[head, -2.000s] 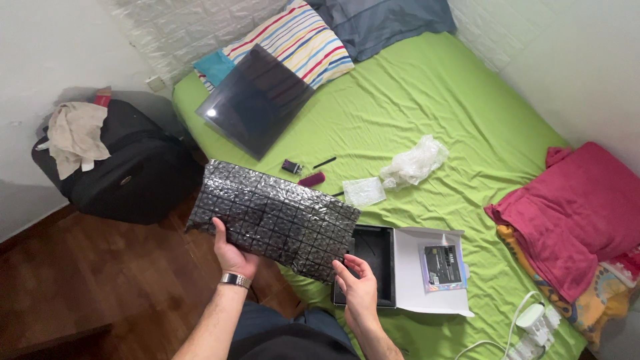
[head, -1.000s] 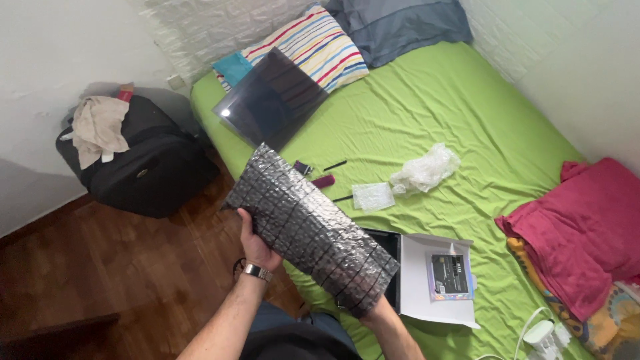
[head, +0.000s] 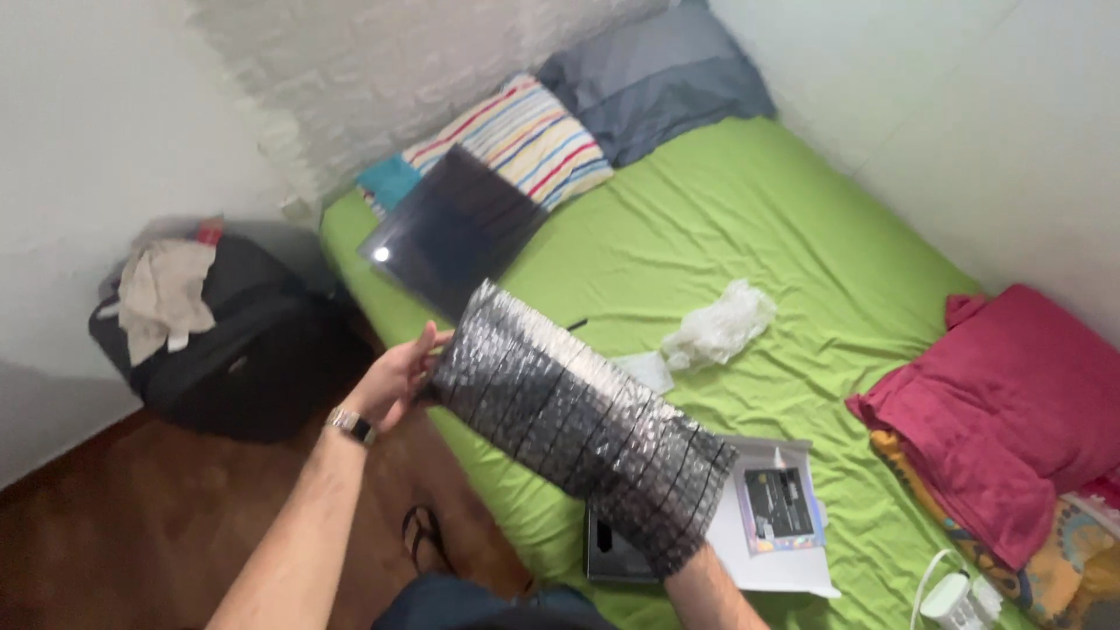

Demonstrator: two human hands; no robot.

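Note:
A dark bubble-wrap sleeve, shiny and patterned with lines, is held up over the near side of the bed. My left hand, with a metal-banded watch on the wrist, touches its left end, thumb raised. The fingers of my right hand are hidden at the sleeve's right end; only the forearm shows. Beneath it on the green sheet lies an open box with a dark tray and a white lid. A card in an iridescent pouch rests on the lid.
A dark, film-like flat sheet leans by a striped pillow. Crumpled clear plastic wrap lies mid-bed. A magenta cloth and a white cabled device are at right, a black bag at left.
The sleeve has turned from lying broadly flat to slanting down rightward. My right hand, visible at its lower edge two seconds ago, is now hidden at its right end.

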